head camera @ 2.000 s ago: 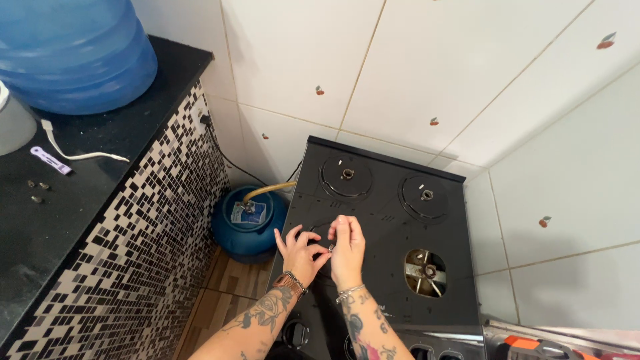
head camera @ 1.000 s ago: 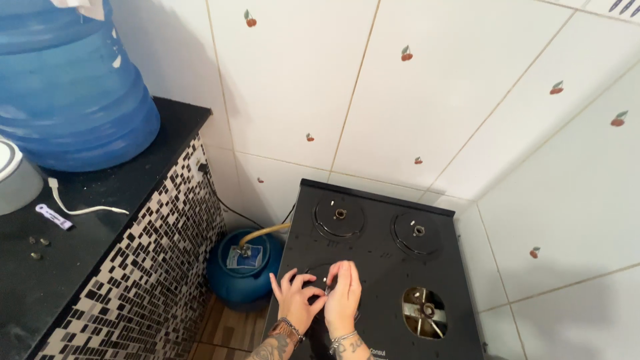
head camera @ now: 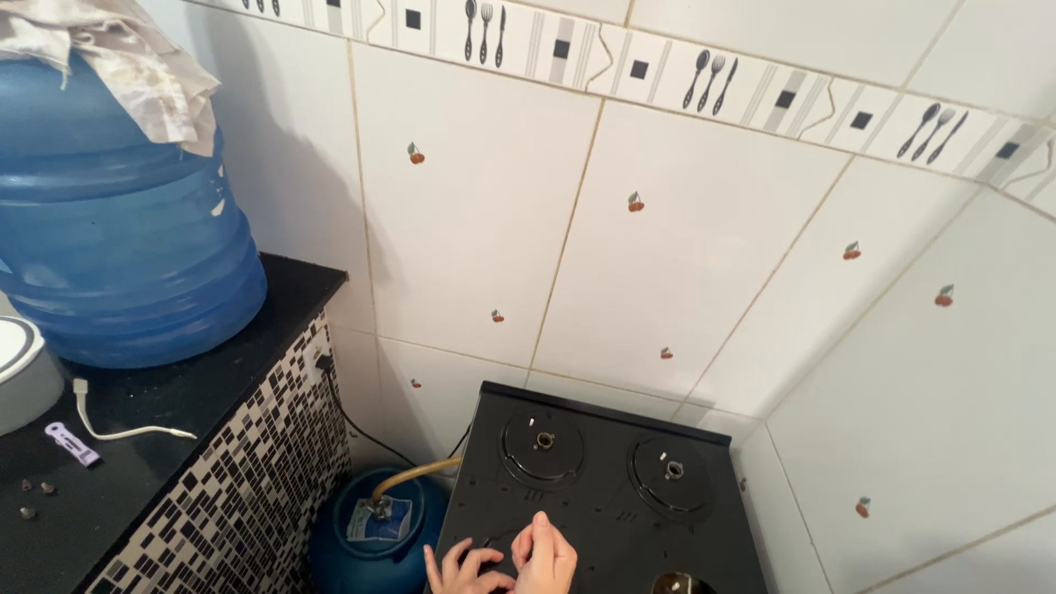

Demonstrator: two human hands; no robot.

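Both my hands are at the bottom edge of the head view, over the front left part of a black gas stove top (head camera: 610, 520). My left hand (head camera: 470, 571) has its fingers spread and bent, the fingertips close to my other hand. My right hand (head camera: 544, 557) is curled with thumb and fingers pinched together; whatever lies between them is hidden. Behind them are the back left burner (head camera: 544, 441) and the back right burner (head camera: 674, 470), both without caps. An opening with a burner (head camera: 681, 584) is cut off by the lower edge.
Left of the stove stands a blue gas cylinder (head camera: 330, 528) with a yellowish hose (head camera: 417, 473). The black counter (head camera: 198, 404) holds a large blue water jug (head camera: 132, 247) under a cloth (head camera: 177, 95), a white cable (head camera: 124, 431), a purple plastic piece (head camera: 73, 445) and several small metal parts (head camera: 29, 512). Tiled walls close off behind and right.
The view has tilted up, so my hands sit lower in it. They stay close together over the same part of the stove, with similar finger poses.
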